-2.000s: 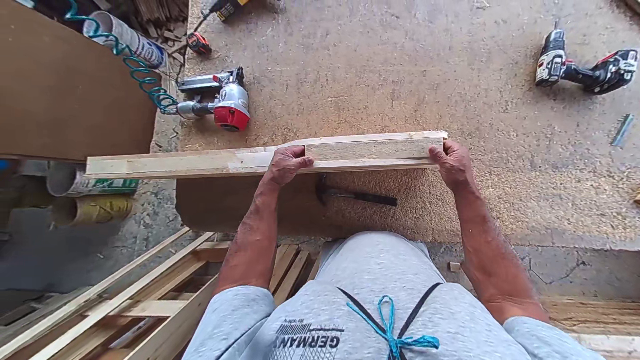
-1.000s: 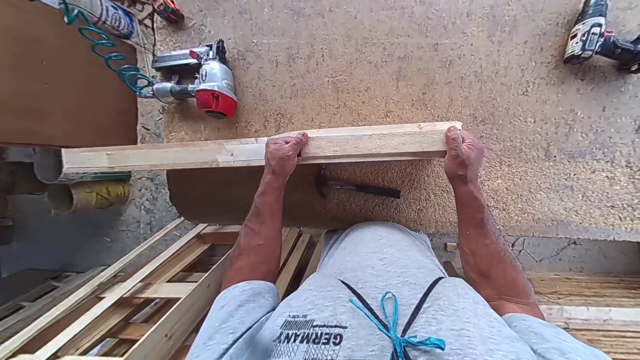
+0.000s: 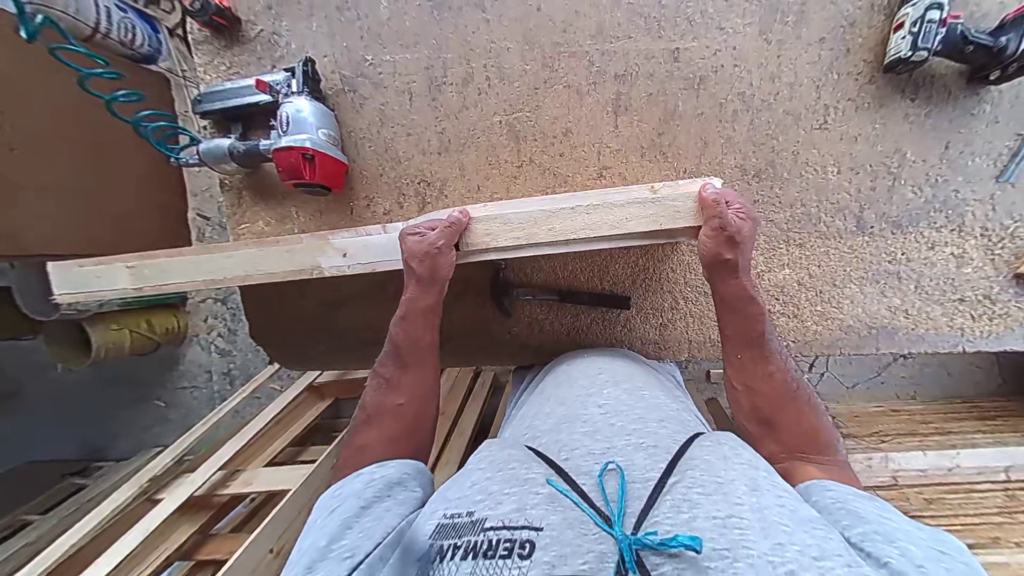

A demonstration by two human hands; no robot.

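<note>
Both my hands hold a long pale wooden board (image 3: 200, 268) with a shorter wood block (image 3: 580, 216) lying along its right part. My left hand (image 3: 430, 250) grips the board around its middle, at the block's left end. My right hand (image 3: 726, 232) closes on the right end, with the thumb on top. The palms and most fingertips are hidden. Below the board, between my forearms, a claw hammer (image 3: 568, 298) lies on the sawdust-strewn work surface. The board's left end reaches past the surface's edge.
A pneumatic nailer (image 3: 308, 140) with a coiled teal air hose (image 3: 124, 96) lies at the upper left. A cordless drill (image 3: 952, 40) is at the upper right. Slatted wooden frames (image 3: 232, 480) stand lower left, stacked boards (image 3: 944, 456) lower right, and a yellowish tube (image 3: 120, 334) lies left.
Both hands keep hold of the wood. The board's right end is now tilted farther up in view than its left end. The view has shifted somewhat.
</note>
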